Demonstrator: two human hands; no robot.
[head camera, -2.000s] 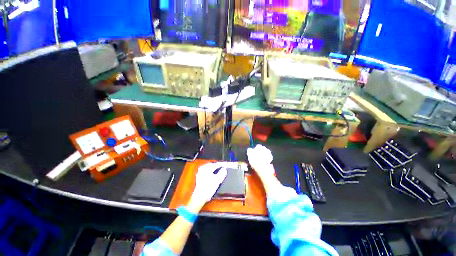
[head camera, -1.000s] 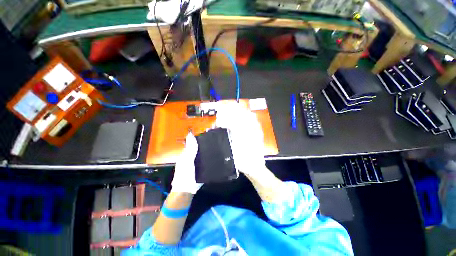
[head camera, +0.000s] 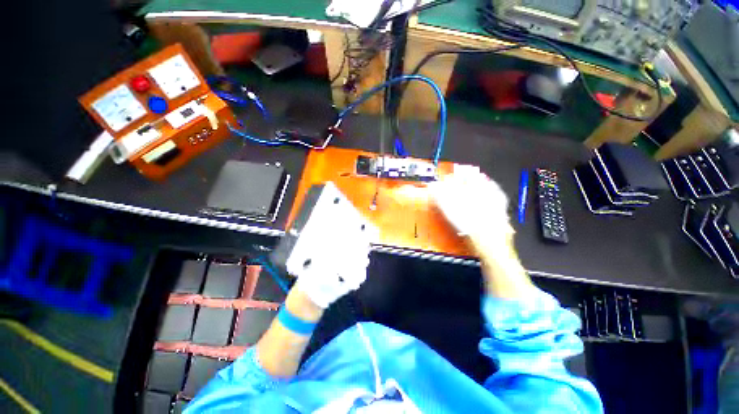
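My gloved left hand (head camera: 336, 271) holds a set-top box (head camera: 328, 222) tilted over the front left edge of the orange test fixture (head camera: 405, 218). The white underside of the box with dark holes faces up. My gloved right hand (head camera: 474, 206) is over the right side of the fixture, near the connector block (head camera: 397, 167); its fingertips are washed out by glare, so I cannot tell whether it holds anything. A blue cable (head camera: 443, 113) loops down to the connectors. No box sits on the fixture.
An orange tester (head camera: 158, 105) and a flat black box (head camera: 245, 190) are at left. A blue marker pen (head camera: 523, 194), a remote control (head camera: 551, 206) and stacked units (head camera: 620, 174) are at right. A tote (head camera: 146, 323) of boxes with reddish dividers lies below left.
The box has turned from its black face to its white underside and moved left, now in my left hand alone. My right hand has left it and moved right, over the fixture.
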